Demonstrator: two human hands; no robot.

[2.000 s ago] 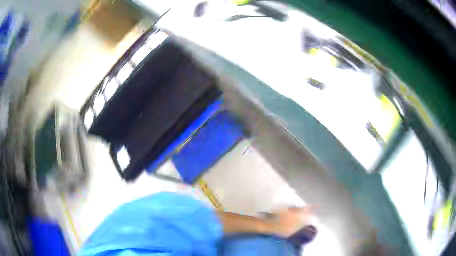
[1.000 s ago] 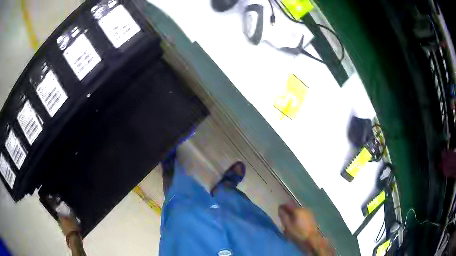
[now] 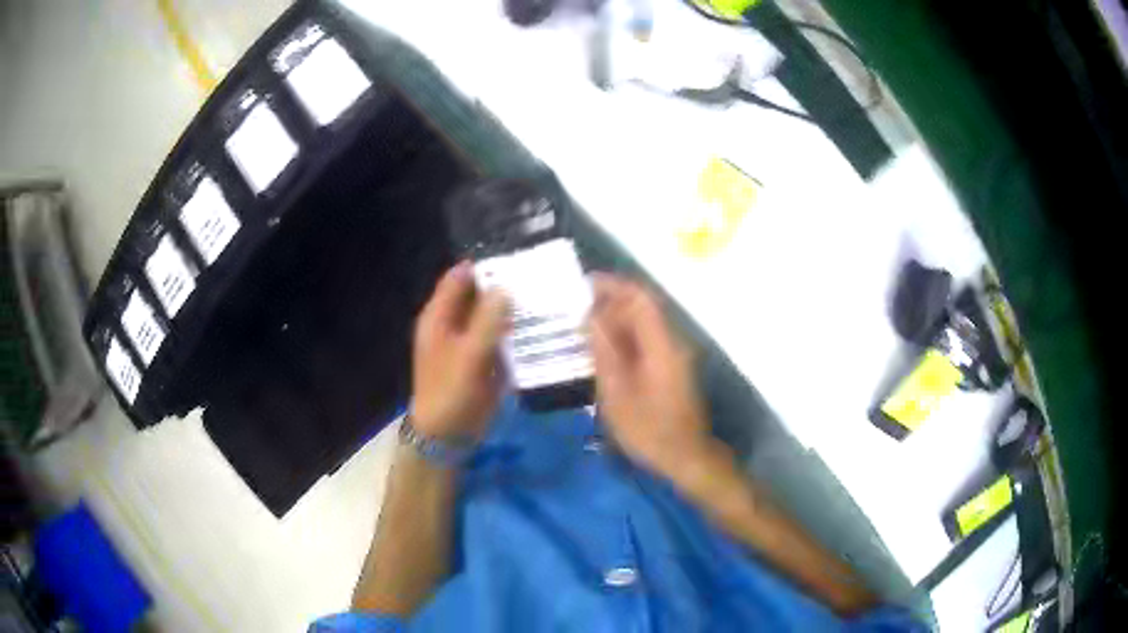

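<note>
A dark smartphone with a large white printed label (image 3: 544, 312) is held upright in front of my body, its dark top end at the upper side. My left hand (image 3: 460, 352) grips its left edge, the thumb near the label. My right hand (image 3: 643, 371) holds its right edge. Both hands are bare and slightly blurred. The long black tray (image 3: 334, 260) lies to the left, with a row of phones bearing white labels (image 3: 262, 146) along its far side.
The bench (image 3: 792, 334) with white sheets runs along the right. On it lie a yellow card (image 3: 720, 208), phones with yellow-green cards (image 3: 922, 393) on cables, and a blurred scanner (image 3: 619, 43) at the top. A blue bin (image 3: 89, 566) stands at the lower left.
My left hand has come from the tray's near-left end to the middle, and my right hand has risen to meet it. Both now hold the labelled phone.
</note>
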